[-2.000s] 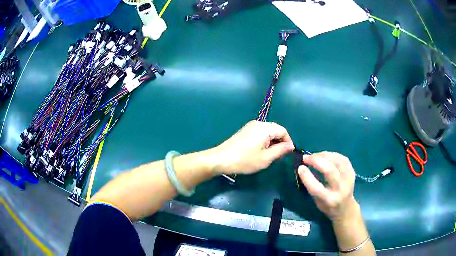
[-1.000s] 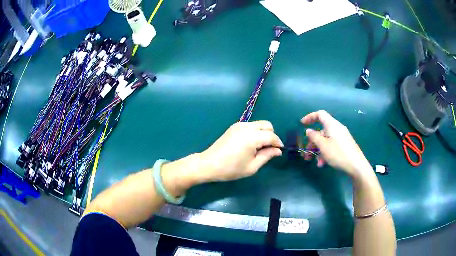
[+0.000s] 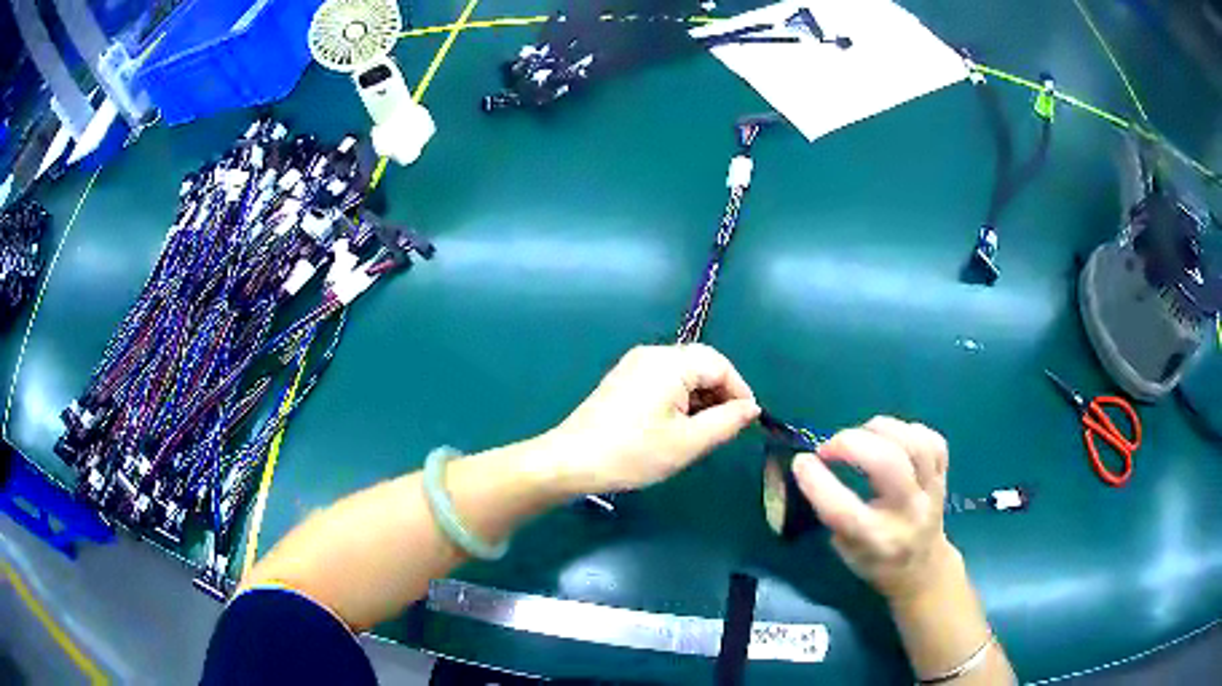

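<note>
The wire harness [image 3: 710, 275] runs from a black connector and white label at the upper middle down under my left hand [image 3: 657, 418]. My left hand pinches a branch of it between thumb and fingers. The branch continues right, dark near my left fingertips, to my right hand [image 3: 878, 503]. My right hand holds the black tape roll [image 3: 779, 491], its pale core facing left, below the branch. A white connector [image 3: 1006, 499] on thin wires lies right of my right hand. My fingers hide where tape and wires meet.
An untaped harness pile [image 3: 201, 322] lies left. A steel ruler [image 3: 590, 619] with black tape across it lies at the near edge. Orange-red scissors [image 3: 1110, 440] and a grey machine [image 3: 1139, 315] are right. A fan [image 3: 389, 101], drawing sheet [image 3: 851, 67] and blue bin [image 3: 221, 60] are at the back.
My right hand has turned from fingers spread at the branch to gripping the tape roll, and moved down and left. The roll's pale core now shows. The view has shifted slightly.
</note>
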